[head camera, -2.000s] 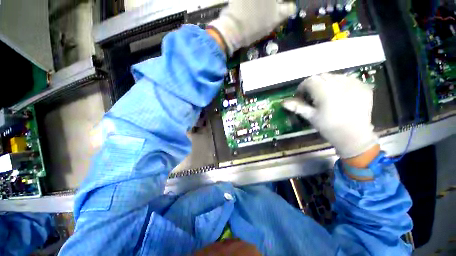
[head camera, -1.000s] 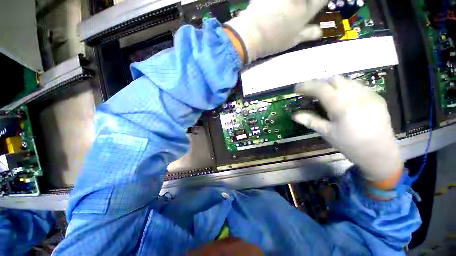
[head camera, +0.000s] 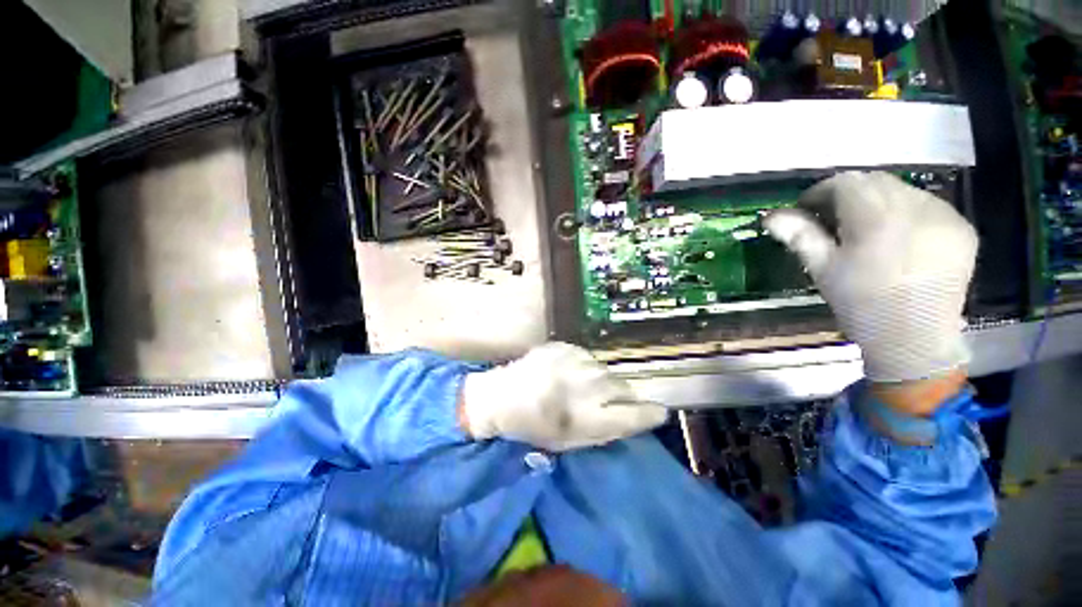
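A green circuit board (head camera: 712,255) sits in a black carrier (head camera: 570,285) in front of me, with a long white-silver heat sink (head camera: 819,140) across it. My right hand (head camera: 890,267), in a pale knit glove, is over the lower part of the board, thumb and fingertips close together near its surface. Whether a small part is between them is not clear. My left hand (head camera: 564,397), also gloved, is near my body over the front rail, fingers together and pointing right. Its palm side is hidden, and nothing held shows.
A small black tray (head camera: 415,142) of loose metal pins stands left of the board, with several pins (head camera: 475,253) beside it on a pale plate (head camera: 451,314). The metal rail (head camera: 759,382) runs along the front. Other boards show at far left (head camera: 42,296) and far right (head camera: 1062,190).
My left hand has come back from the board's far side to near my body, uncovering the pin tray and red-copper rings. My right hand stays over the board, with its fingertips now closer together.
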